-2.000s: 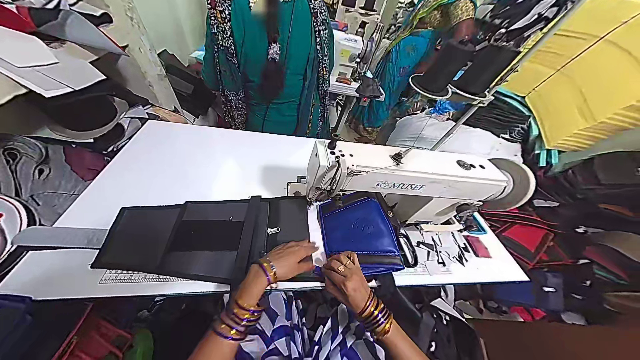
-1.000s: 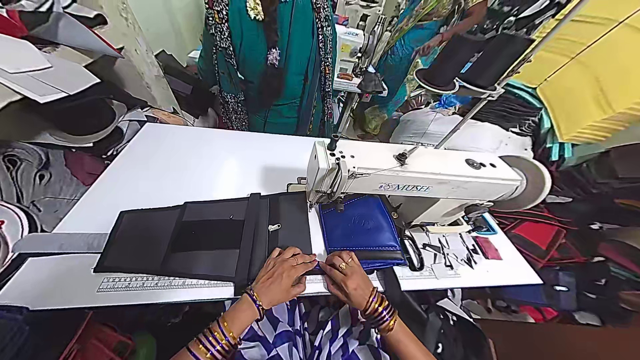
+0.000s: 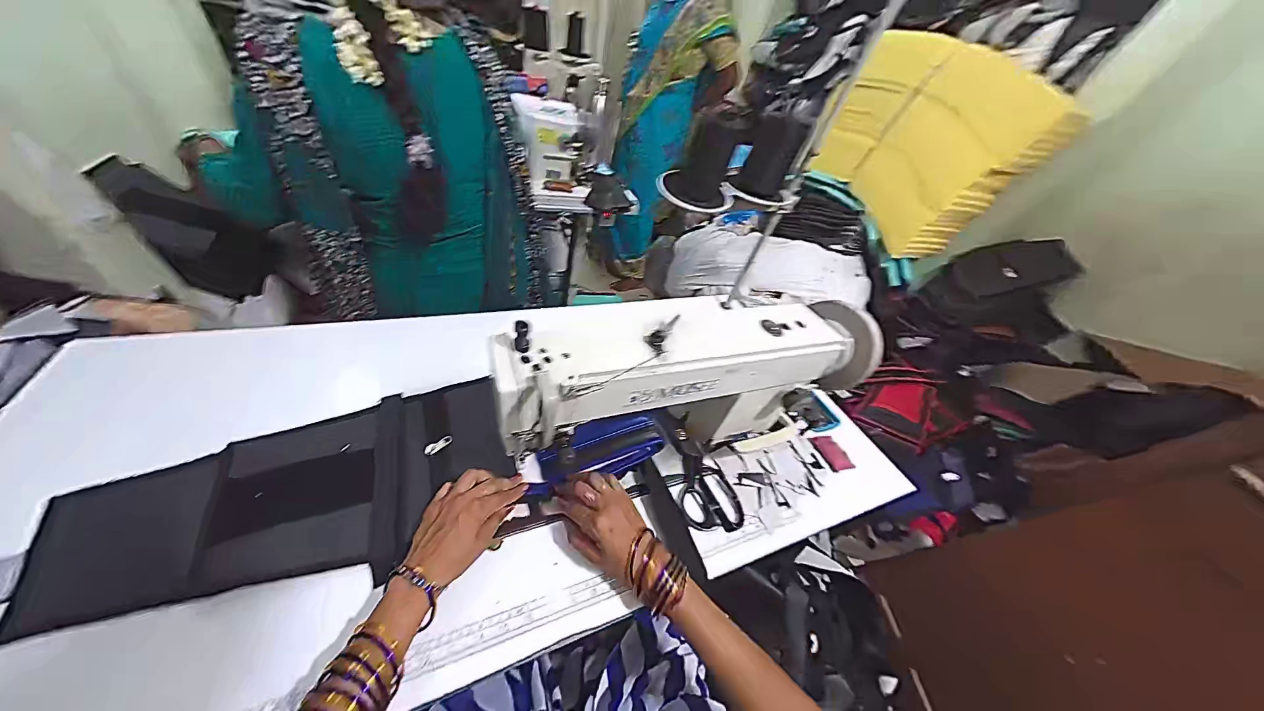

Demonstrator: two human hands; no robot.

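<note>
A white industrial sewing machine stands on the white table. Black fabric panels with a zipper pull lie to its left, their right end close beside the needle area. Blue material sits folded under the machine's arm. My left hand rests with fingers together at the panels' right edge, its fingertips by the presser foot. Bent over the near edge of the blue material, my right hand has thumb and fingers close together, seemingly pinching it. The exact grip is hidden.
Black-handled scissors and thread scraps lie right of my right hand. A ruler scale shows along the near table edge. Thread cones stand behind the machine. A person in teal is across the table; another person stands farther back.
The blue material, earlier spread flatter beside the needle, is now folded up under the machine's arm. The black panels have turned, with their right end farther back. The view has shifted and turned.
</note>
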